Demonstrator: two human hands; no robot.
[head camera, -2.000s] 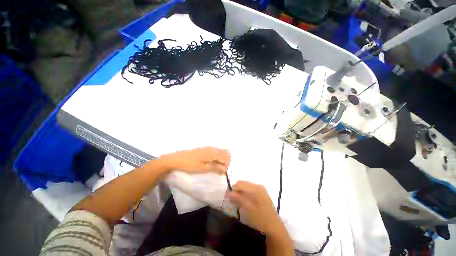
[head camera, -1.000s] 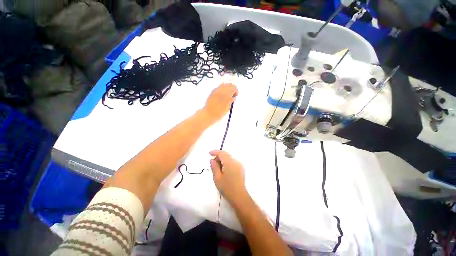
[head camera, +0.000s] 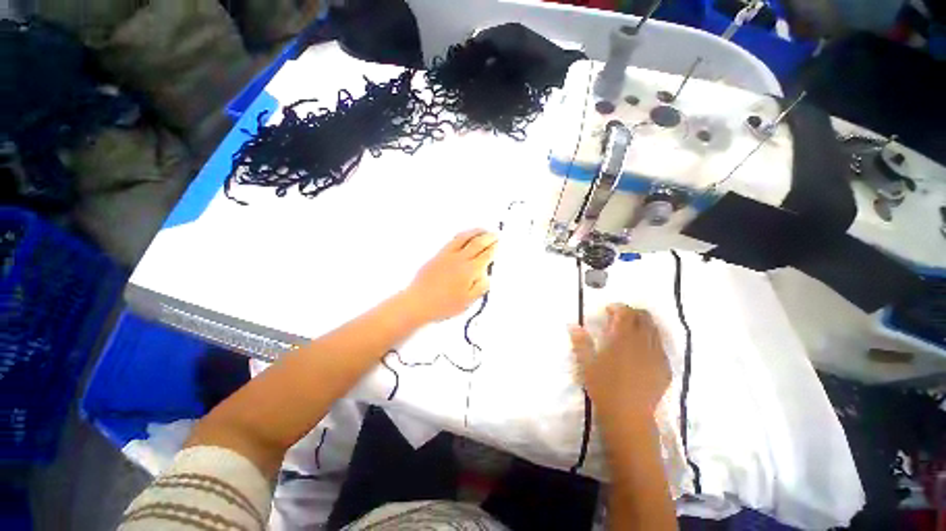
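A white fabric panel (head camera: 529, 415) with dark trim lines lies on the white table, partly under the machine's sewing point. My left hand (head camera: 456, 278) rests palm down on the white surface left of the sewing point. A loose, wavy black trim strip (head camera: 476, 327) runs from under its fingers towards me; whether the fingers pinch it is hidden. My right hand (head camera: 625, 358) lies on the panel below the presser foot (head camera: 565, 241), fingers spread, between two trim lines. The lockstitch machine (head camera: 674, 156) stands at the right.
Tangled black trim bundles (head camera: 322, 140) lie at the table's back left, beside black cloth (head camera: 379, 31). Black cloth (head camera: 778, 233) drapes the machine's right side. A measuring tape (head camera: 223, 330) runs along the grey front edge. A blue crate (head camera: 52, 353) stands at left.
My left hand has come down and nearer from beside the trim bundles. My right hand has left the strip and moved right onto the panel. The strip, stretched straight before, now lies slack.
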